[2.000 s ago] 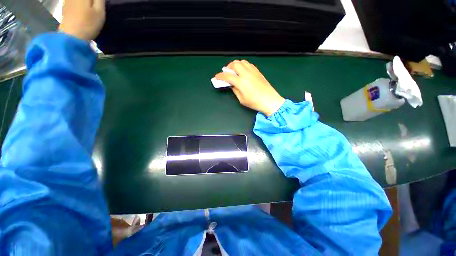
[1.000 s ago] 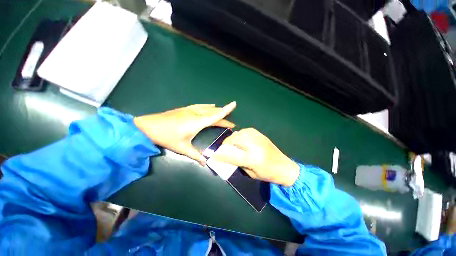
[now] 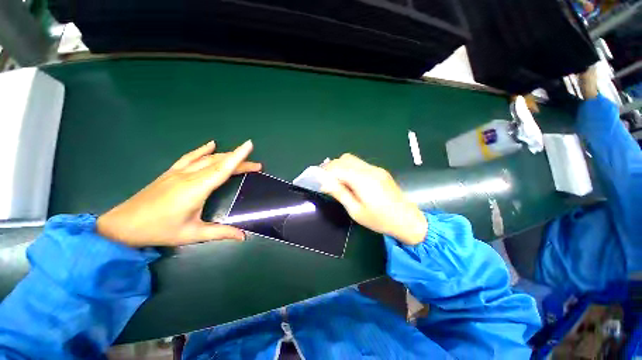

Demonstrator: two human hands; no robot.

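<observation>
A glossy black phone or display unit [image 3: 288, 219] with a thin light edge lies tilted on the green bench mat. My left hand [image 3: 186, 200] has its thumb and fingers spread around the unit's left end, the fingertips at its corners. My right hand [image 3: 369, 195] pinches a small white wipe [image 3: 310, 178] at the unit's upper long edge and covers part of its right end. A bright glare line crosses the screen.
White pile [image 3: 27, 148] at far left. Black trays [image 3: 267, 31] line the far side. White strip [image 3: 414, 148], whitish bottle [image 3: 482, 143] with a wipe on its pump, and white block [image 3: 569, 164] at right. Another person's blue sleeve [image 3: 611, 162] at far right.
The view has turned. My right hand with the wipe has moved from the middle of the screen to its upper edge. My left hand stays at the unit's left end. Another person's arm now shows at right.
</observation>
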